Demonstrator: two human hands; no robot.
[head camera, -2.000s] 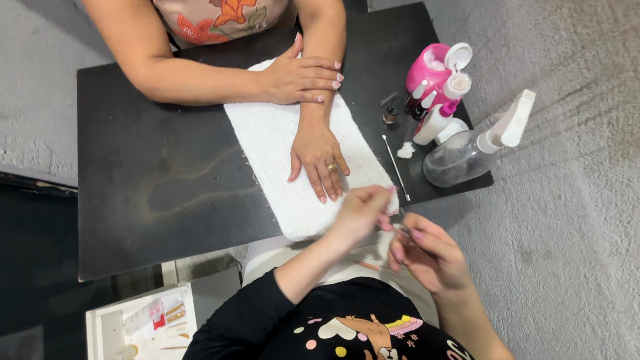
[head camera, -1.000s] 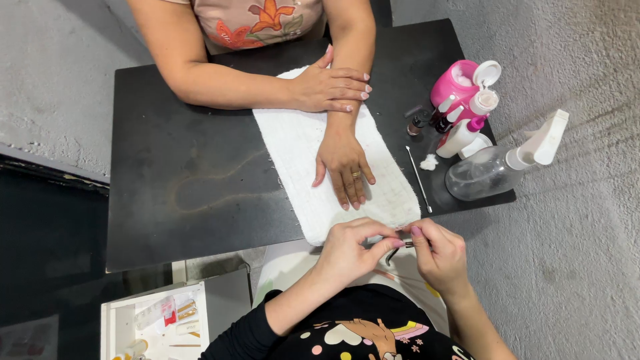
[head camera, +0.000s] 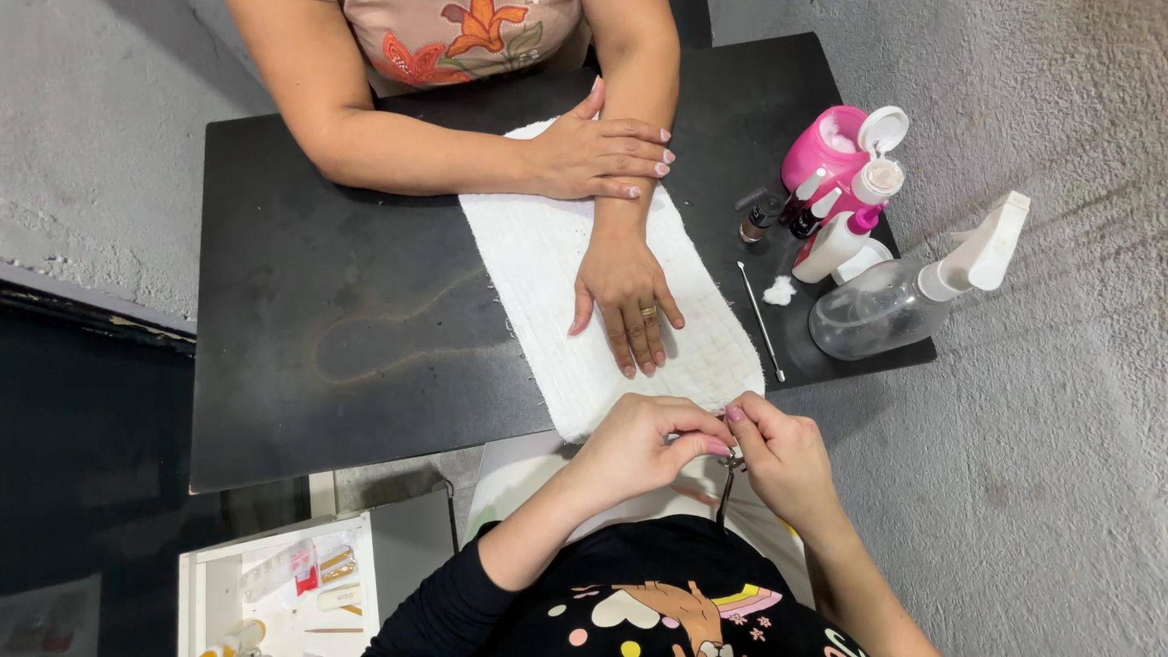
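Note:
My left hand (head camera: 648, 443) and my right hand (head camera: 780, 447) meet over my lap, just past the near edge of a white towel (head camera: 547, 310). Between their fingertips is a small metal tool (head camera: 727, 484), probably cuticle nippers; its dark handle points down toward my shirt. Which hand bears it is partly hidden by the fingers. On the towel another person's hand (head camera: 625, 287) lies palm down with a ring on one finger. That person's other hand (head camera: 607, 155) rests across the wrist. A metal cuticle pusher (head camera: 761, 319) lies right of the towel, beside a cotton tuft (head camera: 779, 291).
At the table's right stand a pink cotton container (head camera: 812, 151), a white bottle with a pink cap (head camera: 832, 246), nail polish bottles (head camera: 759, 222) and a clear spray bottle (head camera: 876, 310). An open white drawer (head camera: 210, 593) with supplies is at lower left. A rough wall borders the right side.
Both my hands have stayed together around the small tool, and their fingers have shifted and drawn closer. The other person's hands have kept their place on the towel.

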